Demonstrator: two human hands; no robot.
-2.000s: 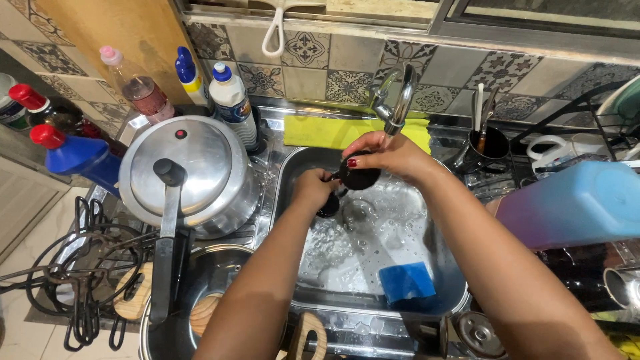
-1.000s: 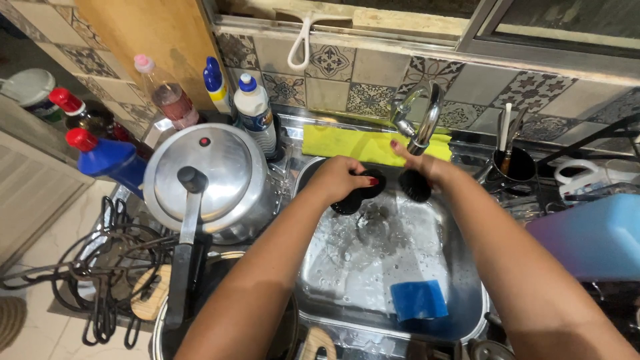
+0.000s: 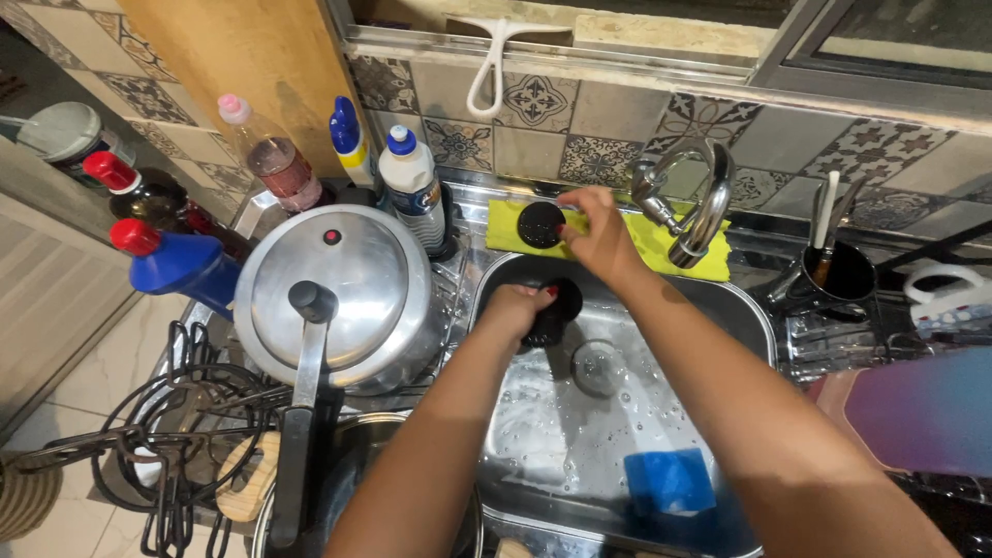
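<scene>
Over the back left of the steel sink [image 3: 542,457], my left hand [image 3: 515,310] grips dark round pieces [image 3: 568,301], possibly stove burner caps; how many is unclear. My right hand [image 3: 601,232] is behind the sink, its thumb and fingers at the edge of a black round disc [image 3: 541,225]. That disc is over the yellow-green cloth [image 3: 674,248] behind the basin. The chrome faucet [image 3: 701,205] arches to the right of my right hand, and no stream of water is visible. In the basin's front right lies a blue sponge [image 3: 670,480].
A pressure cooker [image 3: 341,287] stands left of the sink, with black metal stove grates [image 3: 178,418] and an open pot [image 3: 364,434] nearby. Bottles, including a blue one [image 3: 186,271], stand behind. At right are a black mug with utensils [image 3: 829,279] and a large blue-purple container [image 3: 922,403].
My right hand has moved from beside the faucet to the cloth behind the sink, carrying a black disc. My left hand still holds dark pieces over the basin.
</scene>
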